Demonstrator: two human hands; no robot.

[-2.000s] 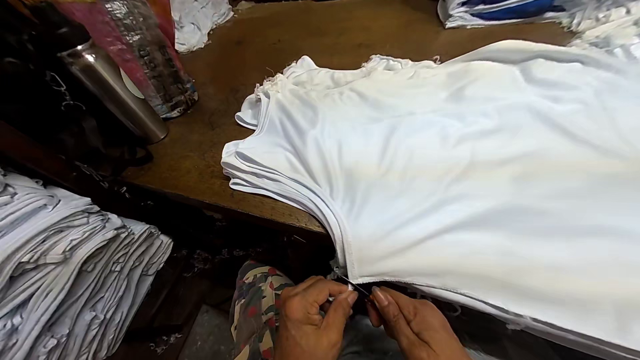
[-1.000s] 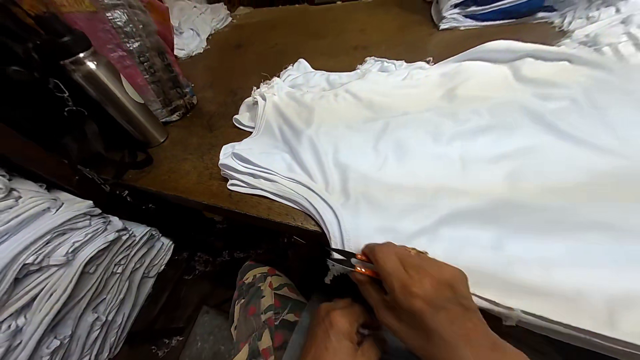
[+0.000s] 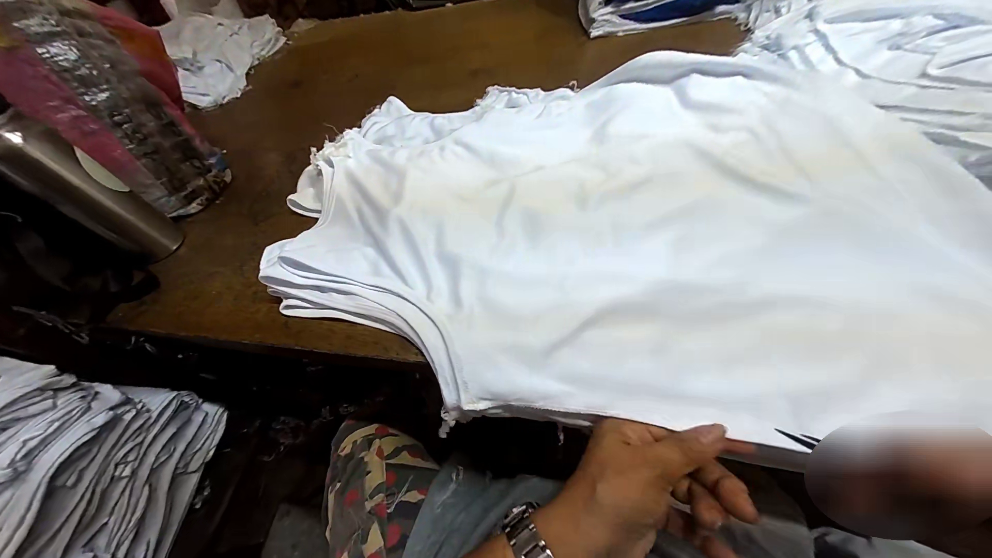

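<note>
A stack of white sleeveless garments [image 3: 620, 248] lies flat across the wooden table [image 3: 372, 62], with curved armhole edges at the left and loose threads along the trim. At the near side seam is my left hand [image 3: 666, 480], thumb against the fabric edge and fingers partly spread below it; whether it pinches the cloth is unclear. My right hand [image 3: 914, 480], largely blurred, is further right. The dark pointed blades of small thread snips [image 3: 798, 439] stick out from it over the garment's near edge.
A steel bottle [image 3: 101, 194] and a plastic bag [image 3: 116, 108] stand at the left. Below them is a pile of folded pale garments [image 3: 93, 457]. White cloth scraps [image 3: 221, 50] lie at the back left, more white fabric [image 3: 914, 62] at the back right. The table's front edge runs beside my patterned clothing.
Both hands have moved right along the near seam, away from the armhole corner. They were together there two seconds ago; now they are apart, with the snips still at my right hand.
</note>
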